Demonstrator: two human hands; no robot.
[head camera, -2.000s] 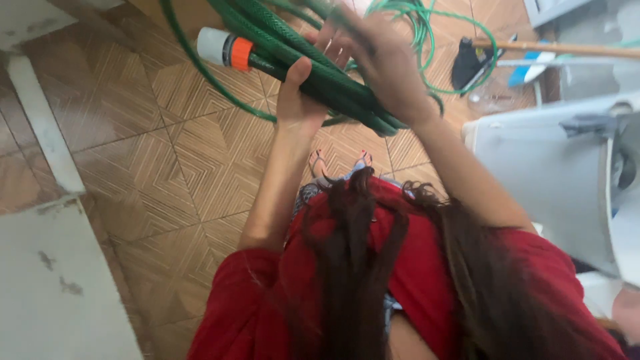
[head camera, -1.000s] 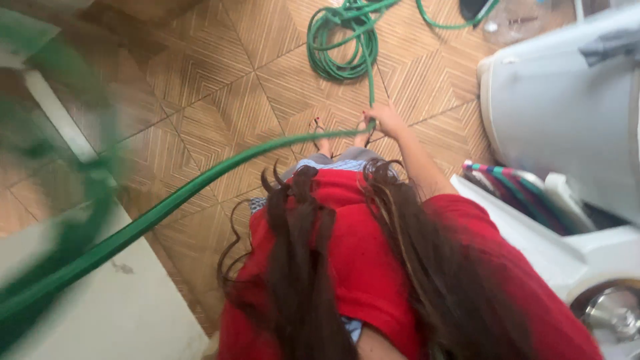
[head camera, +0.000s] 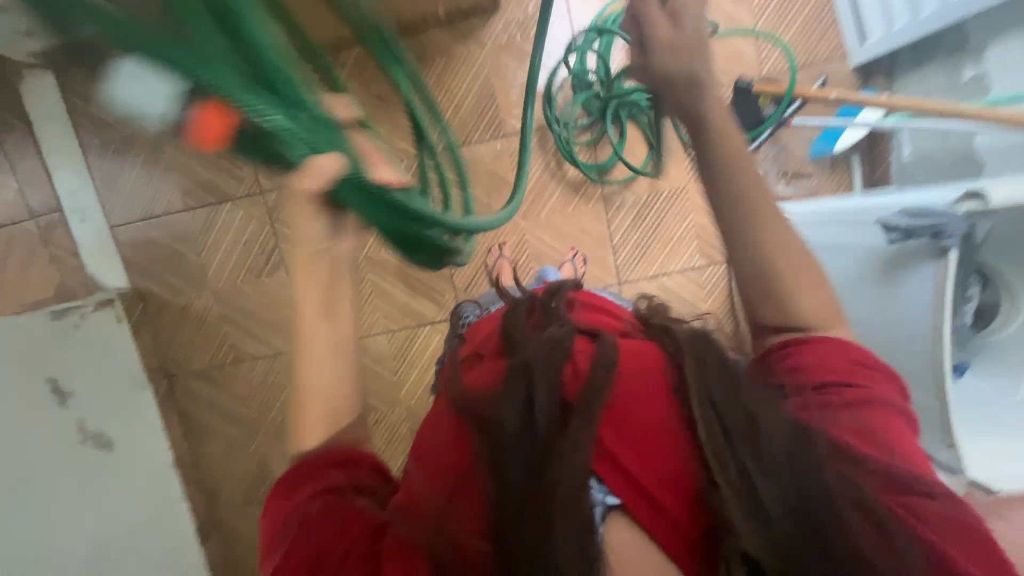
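Note:
A thick bundle of green garden hose coils (head camera: 384, 200) hangs in my left hand (head camera: 336, 160), whose thumb and fingers close around it. An orange and grey hose connector (head camera: 212, 124) sticks out on the left of the bundle, blurred. One strand of hose runs from the bundle's bottom up past the top edge of the view. My right hand (head camera: 668, 40) is raised at the top, right of that strand; its fingers are partly cut off, so what it holds cannot be told. More green hose (head camera: 600, 120) lies in loose loops on the tiled floor below it.
Right of the floor loops is a wooden pole (head camera: 896, 102) with a dark head, near a blue and white object (head camera: 848, 132). A white appliance or tub (head camera: 872, 288) stands at the right. At the lower left is a worn white panel (head camera: 88, 432). My sandalled feet are on the tiles.
The hose bundle, at the far left and partly out of view a second ago, is back in front with my left hand in view. My right hand has risen from near my feet.

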